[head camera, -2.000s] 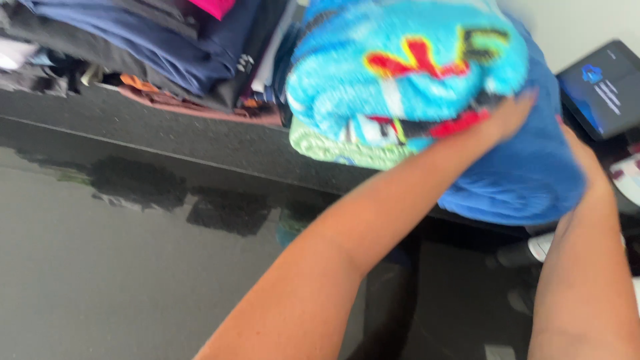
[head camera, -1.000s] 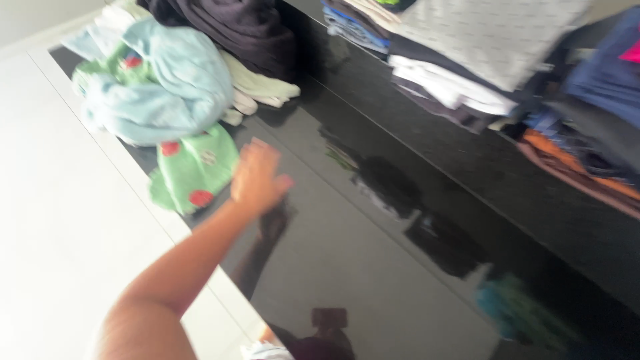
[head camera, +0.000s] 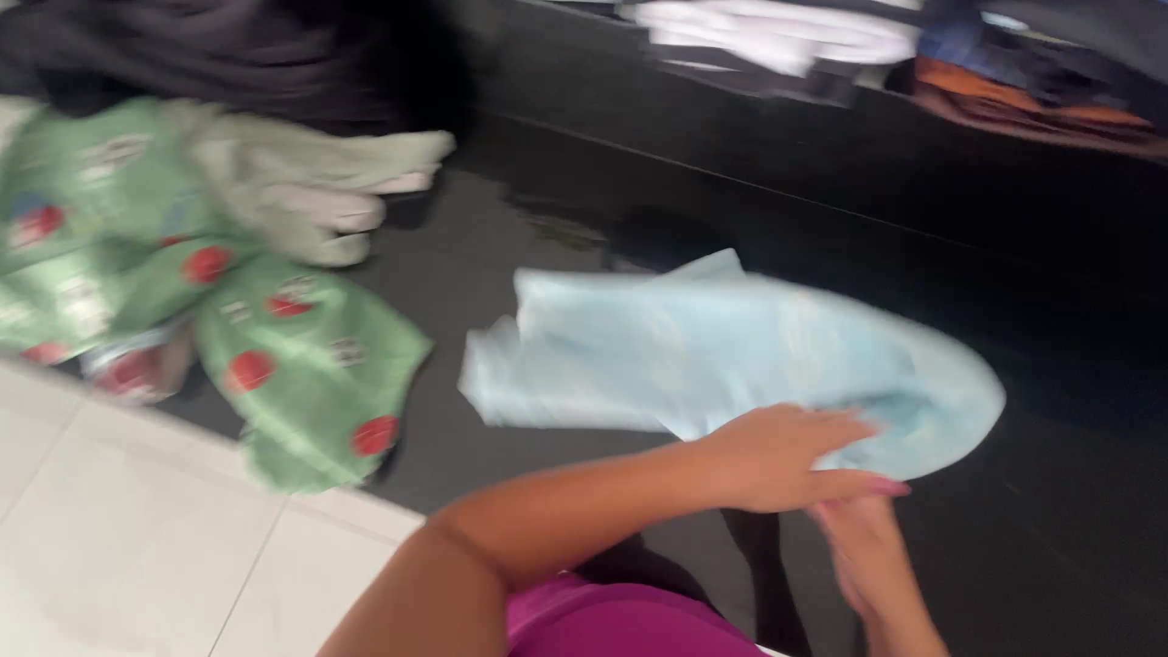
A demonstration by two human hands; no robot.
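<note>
A light blue patterned cloth garment [head camera: 657,351] lies stretched over the glossy black surface [head camera: 1022,557], its right end rounded and partly raised. My left hand [head camera: 785,456] is on the garment's lower right edge, fingers spread and pointing right. Just below it, my right hand [head camera: 858,520] touches or overlaps the left one at that same edge; its fingers are mostly hidden and blurred, so its grip cannot be told. To the left, a green garment with red spots [head camera: 315,365] lies crumpled near the surface's front edge.
Behind the green garment are a pale green-grey cloth [head camera: 301,173] and a dark cloth heap [head camera: 228,55]. Folded white clothes [head camera: 776,32] and dark and orange clothes [head camera: 1022,87] sit on a raised black ledge at the back. White floor tiles [head camera: 128,520] lie at lower left.
The light blue cloth, bunched on the pile at the left one second ago, is now spread out to the right beneath my hands. My right hand has come into view beside the left. The view has shifted.
</note>
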